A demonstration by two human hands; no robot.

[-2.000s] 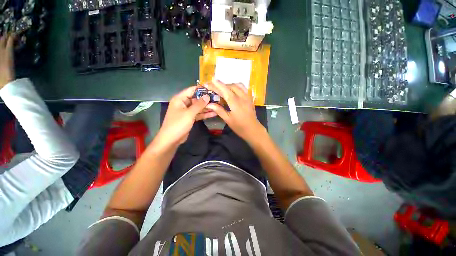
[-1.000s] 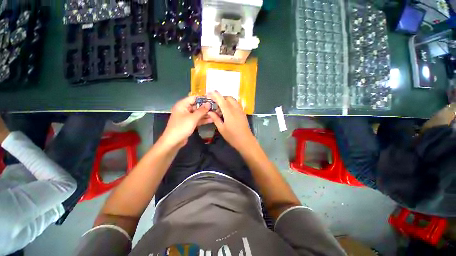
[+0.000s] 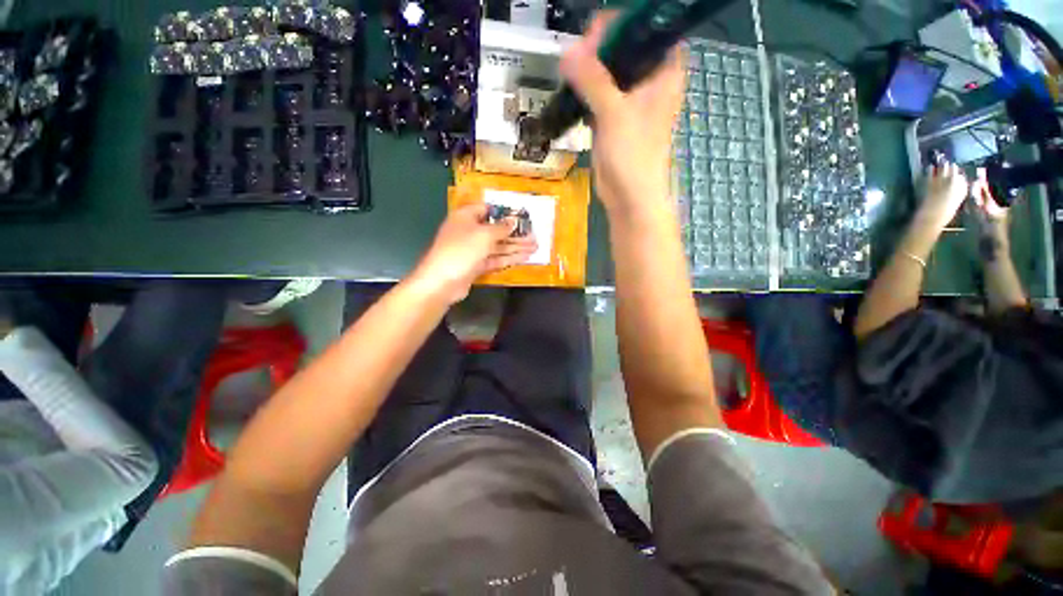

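My left hand (image 3: 476,247) holds a small dark and silvery module (image 3: 509,219) over the white square of the orange-yellow work pad (image 3: 569,250). My right hand (image 3: 629,111) is gripped around a thick black and teal electric screwdriver (image 3: 641,44). The screwdriver is tilted, its lower end at the metal pickup of the white-grey screw feeder (image 3: 498,87) behind the pad. The bit tip and any screw are too small to tell.
Loose small black parts (image 3: 422,82) lie left of the feeder. A black blister tray (image 3: 257,146) is at left. A clear blister tray (image 3: 729,151) and a filled clear tray (image 3: 822,175) are at right. A person's hands (image 3: 962,192) work at far right.
My right hand has left the module and moved forward to the feeder, now holding the screwdriver. My left hand keeps the module, now over the pad. The neighbour's hands at far right have come into view.
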